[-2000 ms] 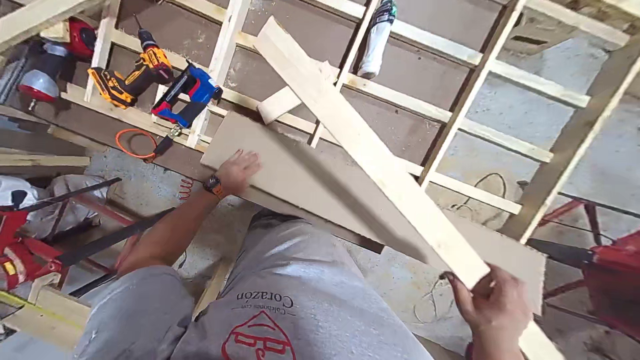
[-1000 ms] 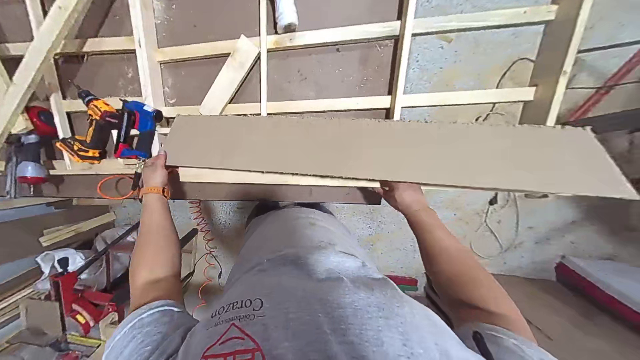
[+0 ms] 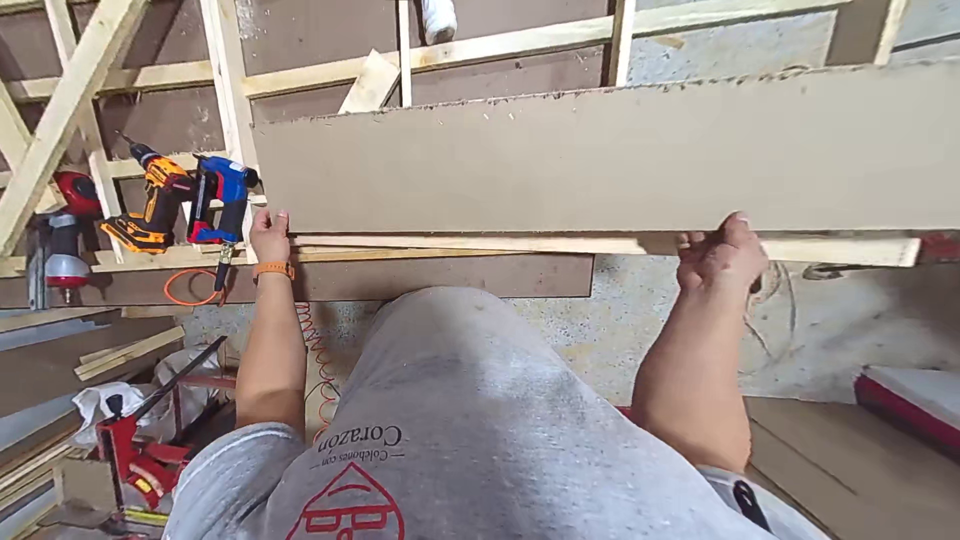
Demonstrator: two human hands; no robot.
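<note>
A long fiberboard strip (image 3: 525, 161) lies across the view, its near edge along a wooden batten (image 3: 465, 243). My left hand (image 3: 270, 235) grips the board's near left corner, thumb up, with an orange watch band at the wrist. My right hand (image 3: 724, 251) grips the near edge farther right, fingers curled around the batten and the board. Left of the board, a blue pneumatic stapler (image 3: 223, 196) rests beside a yellow and black cordless drill (image 3: 154, 199). Under the batten is a brown panel strip (image 3: 450, 276).
A wooden lattice frame (image 3: 510, 49) with brown panels spans the far side. A short wood offcut (image 3: 371, 82) sticks out behind the board. A red and grey air tool (image 3: 66, 247) lies far left. An orange coiled hose (image 3: 319, 360) hangs near my body; a red clamp or stand (image 3: 135, 457) is lower left.
The batten that lay diagonally over the board in my right hand is now along its near edge. My left hand has moved from the board's face to its corner. The view has shifted.
</note>
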